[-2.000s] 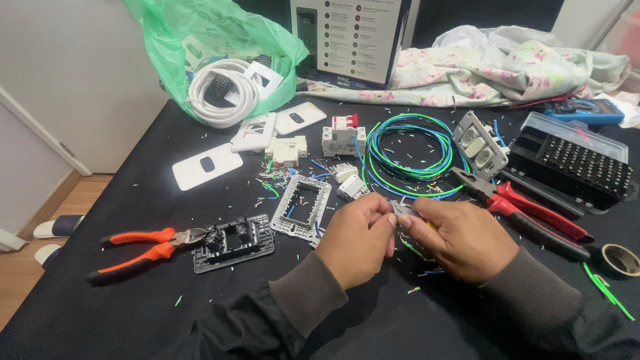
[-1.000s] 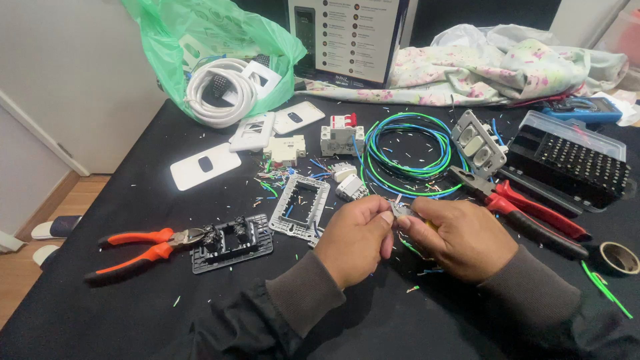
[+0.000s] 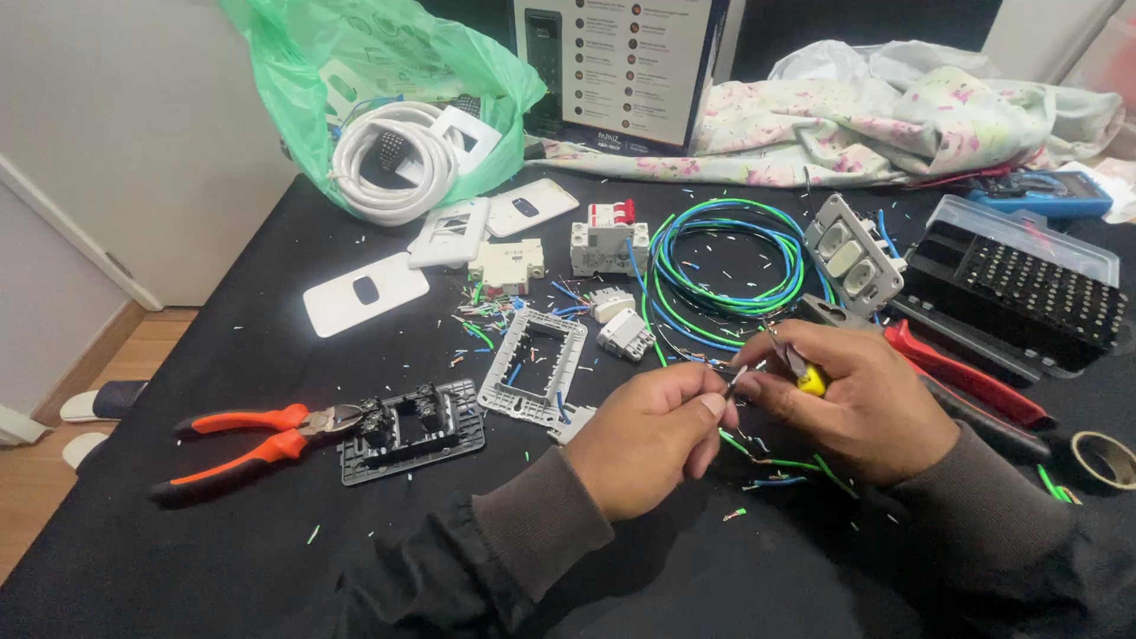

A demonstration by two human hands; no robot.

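Observation:
My left hand (image 3: 652,435) pinches a thin dark wire (image 3: 735,382) between thumb and index finger. Close on its right, my right hand (image 3: 843,399) holds a small tool with a yellow part (image 3: 811,380) and metal jaws; its exact kind is hard to tell. The fingertips of both hands nearly meet around the wire end. Behind them lies a coil of green, blue and black wire (image 3: 661,293). A grey mounting frame (image 3: 489,388) and white switch modules (image 3: 626,335) lie beyond my left hand. Short wire offcuts (image 3: 781,482) are scattered below the hands.
Orange-handled pliers (image 3: 240,422) touch a black module frame (image 3: 355,466) at left. A circuit breaker (image 3: 610,248), white cover plates (image 3: 364,293) and a green bag (image 3: 293,53) stand farther back. Red-handled pliers (image 3: 976,377), a socket plate (image 3: 843,253), a compartment case (image 3: 1038,284) and tape (image 3: 1105,460) are at right.
My right hand has turned and opened somewhat, and the small tool with the yellow part now shows in it. My left hand stays at about the same place.

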